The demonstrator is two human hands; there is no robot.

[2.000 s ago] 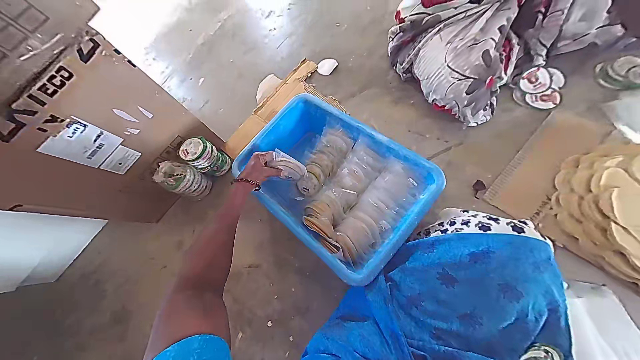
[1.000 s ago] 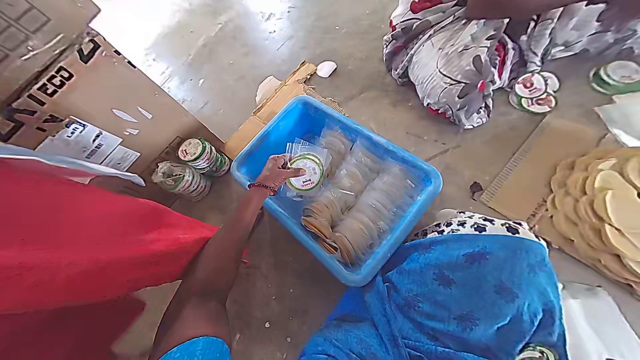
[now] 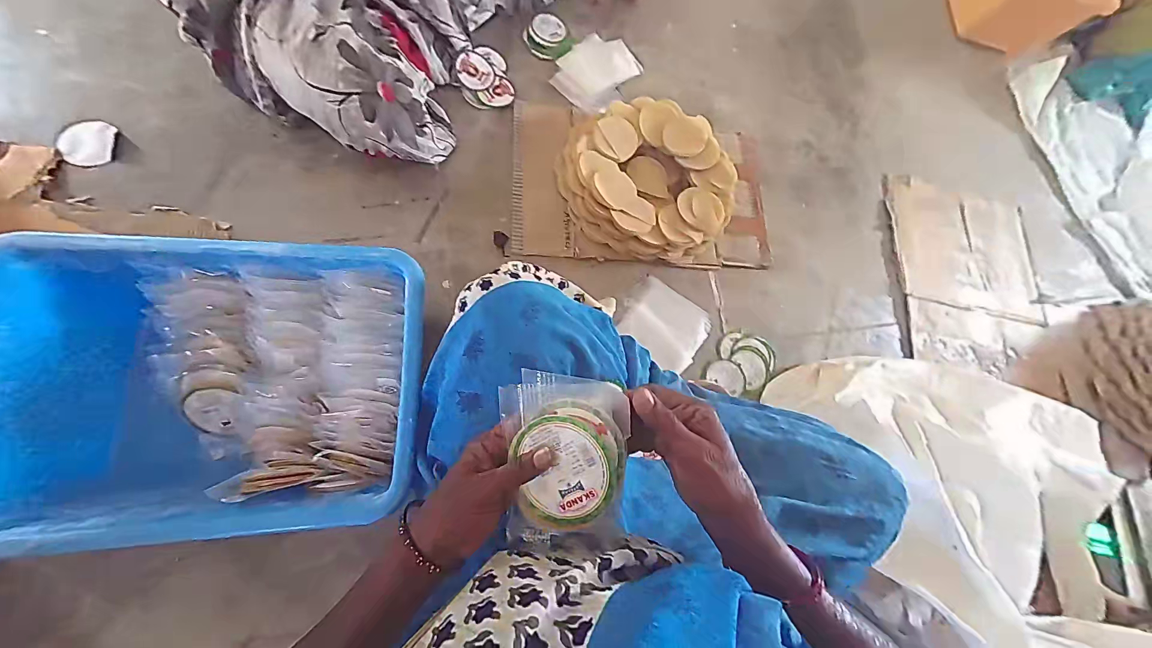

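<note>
My left hand (image 3: 477, 490) holds several clear plastic packets (image 3: 567, 468) of flat round discs, its thumb on a round printed label with a green rim. My right hand (image 3: 688, 441) pinches the upper right edge of the same packets over my lap. To the left stands a blue plastic tub (image 3: 409, 360) with rows of filled clear packets (image 3: 360, 360) along its right side. A ring-shaped pile of thin tan discs (image 3: 616, 189) lies on a flat cardboard piece (image 3: 540, 216) ahead of me.
Clear plastic sheets (image 3: 664, 322) and round labels (image 3: 742, 360) lie beyond my knee. Another person's patterned cloth (image 3: 342, 81) is at the upper left, near more round labels (image 3: 486, 76). White sheeting (image 3: 954, 468) and flattened cardboard (image 3: 954, 252) are on the right.
My left hand has moved from over the blue tub to my lap with packets in it. My right hand has come into view and touches them. The view has swung right.
</note>
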